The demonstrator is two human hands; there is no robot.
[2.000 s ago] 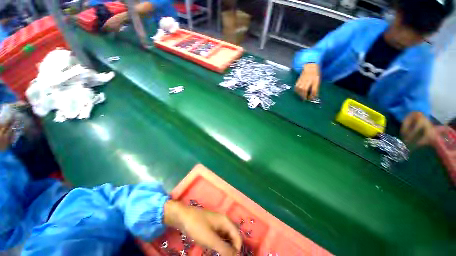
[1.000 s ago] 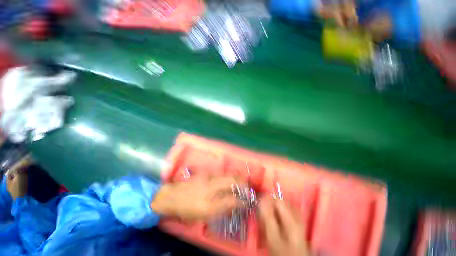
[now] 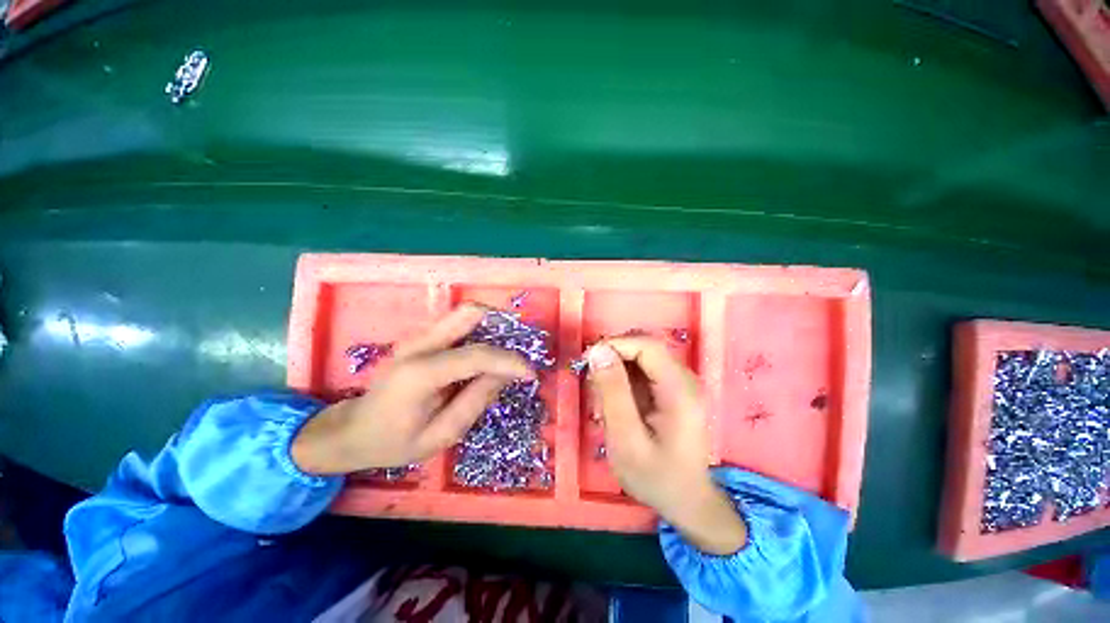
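Observation:
A salmon-red compartment tray (image 3: 791, 278) with several wells lies in front of me. Small silver fittings (image 3: 502, 453) fill much of its second well from the left; a few lie in the first and third. My left hand (image 3: 414, 396) is over the first and second wells, holding a flat silver frame piece (image 3: 514, 335) between thumb and fingers. My right hand (image 3: 648, 420) is over the third well, its thumb and forefinger pinched on a tiny silver fitting (image 3: 579, 364) beside the frame piece. Whether the two parts touch is too small to tell.
A second salmon-red tray (image 3: 968, 450), densely filled with silver parts, is to the right. One silver frame piece (image 3: 188, 76) lies on the green belt (image 3: 657, 122) at the upper left. Edges of other trays show in the top corners.
The view has turned down onto the tray. My left hand has lifted the frame piece above the wells. My right hand has come in from the lower edge and now pinches a fitting.

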